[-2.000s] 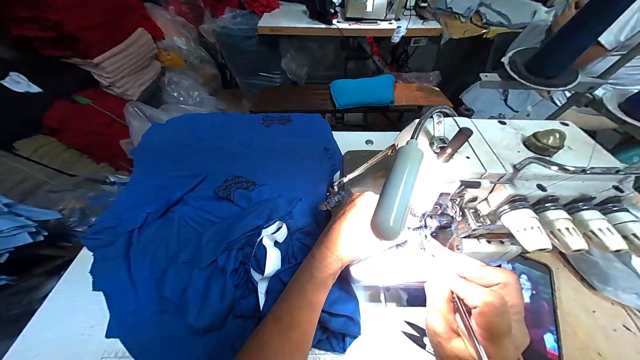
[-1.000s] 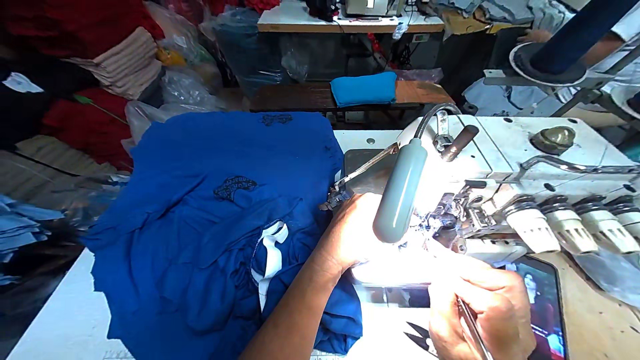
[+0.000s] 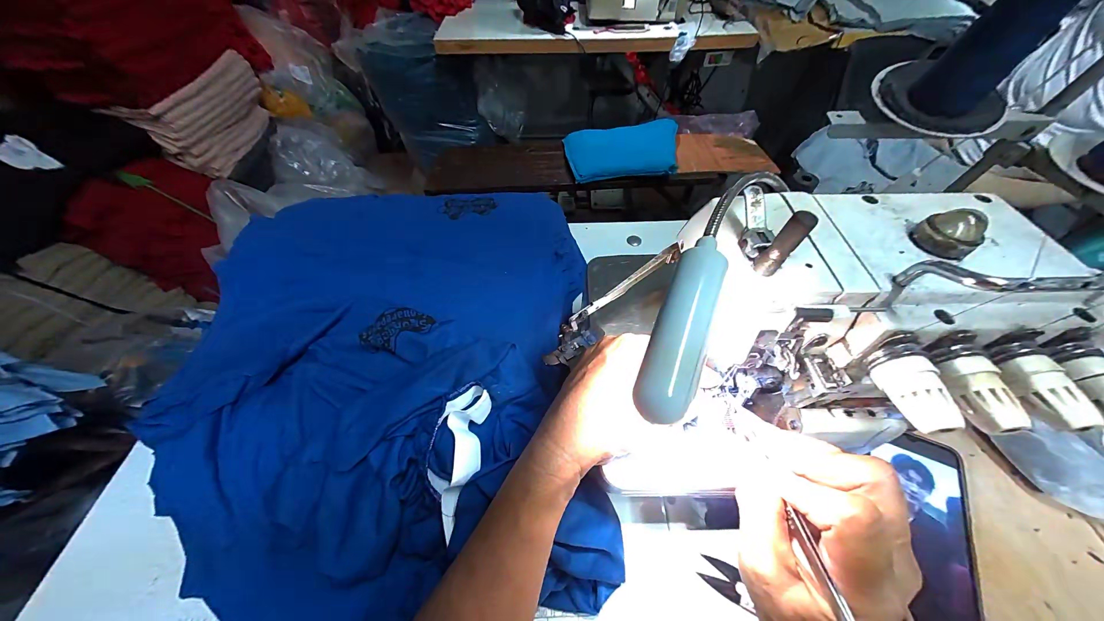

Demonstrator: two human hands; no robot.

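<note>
An overlock sewing machine (image 3: 849, 233) stands at the right, its needle area brightly lit by a grey-green gooseneck lamp (image 3: 681, 332). My left hand (image 3: 608, 397) rests left of the needle area, partly behind the lamp; glare hides its fingertips and whatever they touch. My right hand (image 3: 828, 517) grips metal tweezers (image 3: 815, 561), whose tips point into the glare near the presser foot. Blue fabric (image 3: 345, 448) with dark printed marks lies bunched left of my hands, with a white elastic strip (image 3: 466, 440) on it. Thread snips (image 3: 724, 582) lie below the machine.
A phone with a lit screen (image 3: 936, 526) lies beside my right hand. White tension knobs (image 3: 914, 384) line the machine's front. A thread cone (image 3: 975, 60) stands upper right. Behind are a wooden bench (image 3: 509, 168) with a turquoise cushion (image 3: 623, 151) and another table (image 3: 595, 41).
</note>
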